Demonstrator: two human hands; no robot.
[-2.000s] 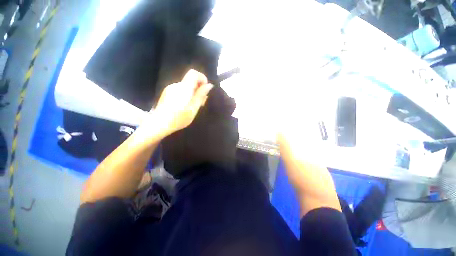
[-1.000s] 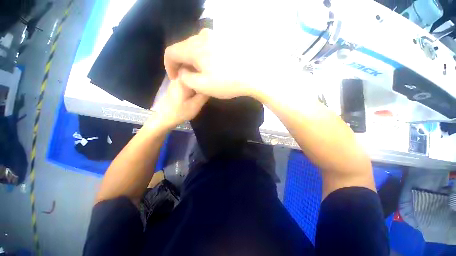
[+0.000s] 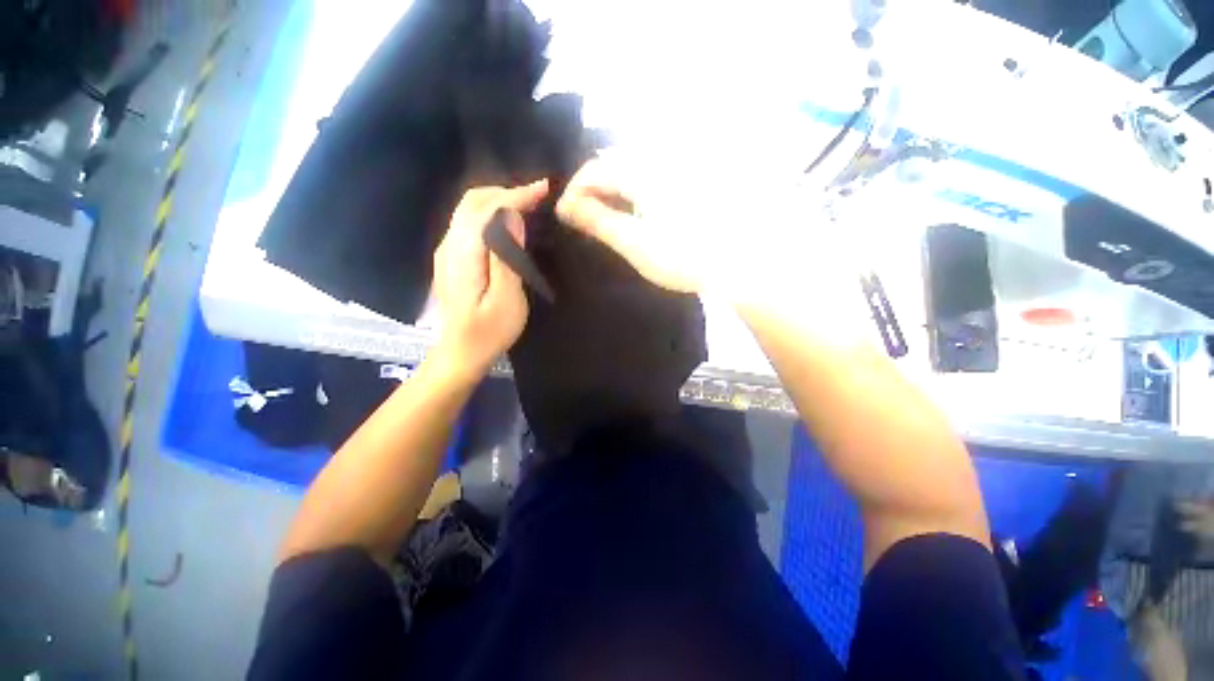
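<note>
A black garment piece (image 3: 606, 333) hangs from the white table over its front edge towards the wearer's lap. My left hand (image 3: 486, 273) is closed on a narrow black strip (image 3: 515, 253), whose end sticks out below the fingers. My right hand (image 3: 626, 233) is at the garment's upper part with its fingertips on the black cloth, close to my left fingertips. The glare beside my right hand hides part of it.
A black cloth heap (image 3: 386, 160) lies at the table's left. A sewing machine (image 3: 1025, 213) stands right, with a smartphone (image 3: 960, 295), black snips (image 3: 883, 314) and an orange-red item (image 3: 1048, 317) near it. Blue crates (image 3: 213, 412) stand below. Part of a person (image 3: 1165, 639) shows lower right.
My hands, together a second ago, have moved slightly apart, and the narrow strip now shows in my left hand. Two seconds ago my right hand was down near the table's front edge.
</note>
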